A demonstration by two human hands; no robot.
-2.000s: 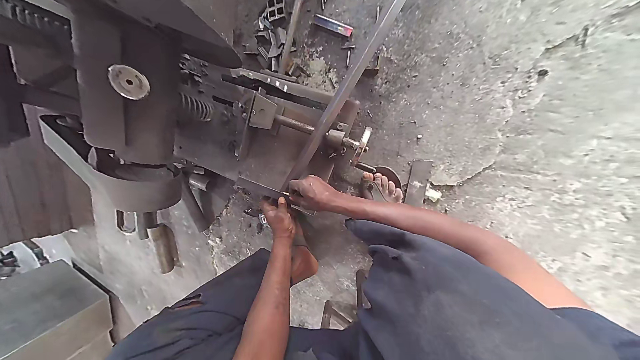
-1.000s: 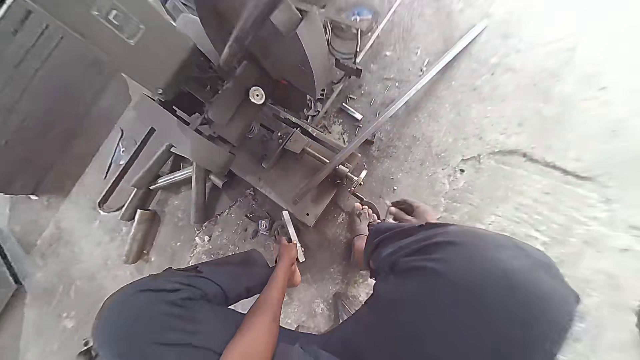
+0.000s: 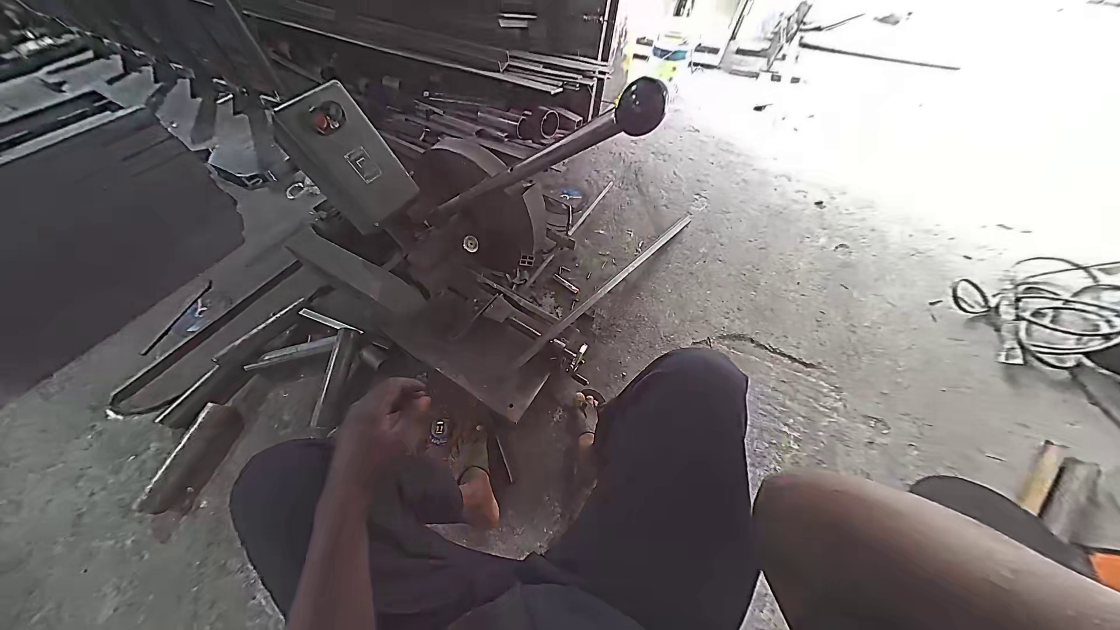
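My left hand (image 3: 391, 418) is raised above my left knee with its fingers curled; whether it holds anything cannot be made out. Of my right arm only the blurred forearm shows at the lower right, and the hand lies outside the view. Ahead stands a chop saw with a round blade guard (image 3: 477, 206), a ball-ended lever handle (image 3: 641, 107) and a grey switch box (image 3: 350, 157). A long metal bar (image 3: 612, 282) slants from the saw's base plate (image 3: 472, 363) out over the floor, beside the vise screw (image 3: 573, 352).
Metal offcuts (image 3: 302, 350) and a short channel piece (image 3: 192, 457) lie left of the saw. Tubes and bars (image 3: 499, 118) are stacked behind it. A coiled cable (image 3: 1063, 311) rests on the concrete at right. My feet are close to the base plate.
Both hands were together at the bar on the saw base; they have parted. My left hand has come up from the floor, and my right hand has left the view. The view has tilted up.
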